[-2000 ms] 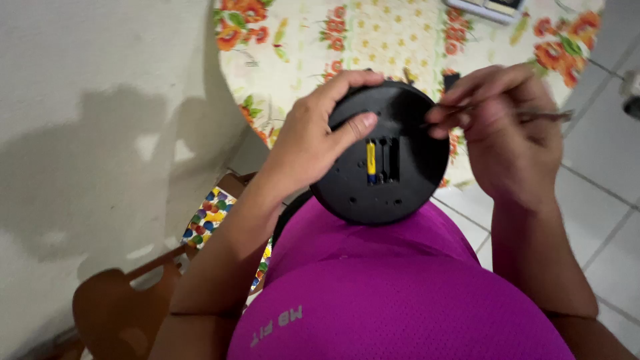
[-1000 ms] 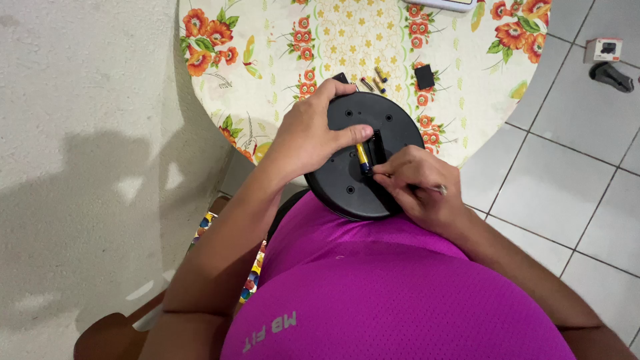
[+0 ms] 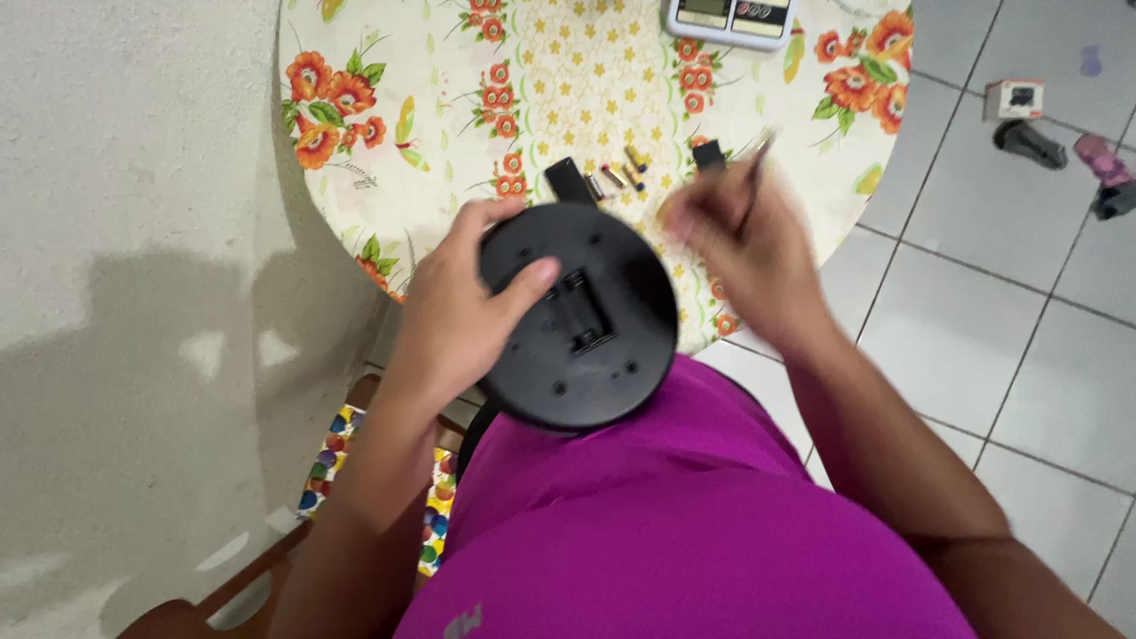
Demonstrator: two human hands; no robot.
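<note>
My left hand [image 3: 475, 306] grips the left rim of a round black plastic device [image 3: 581, 390], its thumb on the underside. The device leans against my lap at the table's edge, and its battery compartment [image 3: 581, 312] shows no battery inside. My right hand [image 3: 741, 240], blurred, is raised to the right of the device and holds a thin pointed tool [image 3: 761, 151], its kind unclear. Whether the right fingers also hold a battery cannot be told. Several small batteries [image 3: 614, 176] lie on the table beyond the device, between a black rectangular piece [image 3: 570, 182] and a small black square piece [image 3: 708, 155].
The round table has a floral cloth [image 3: 426, 80], with a digital scale [image 3: 732, 22] at its far side. A chair [image 3: 257, 568] stands at lower left beside the wall. On the tiled floor at right lie a small box [image 3: 1014, 99] and dark objects [image 3: 1029, 145].
The yellow battery seen in the compartment before is out of it. My right hand has moved from the compartment up and to the right. My left hand keeps its hold on the device.
</note>
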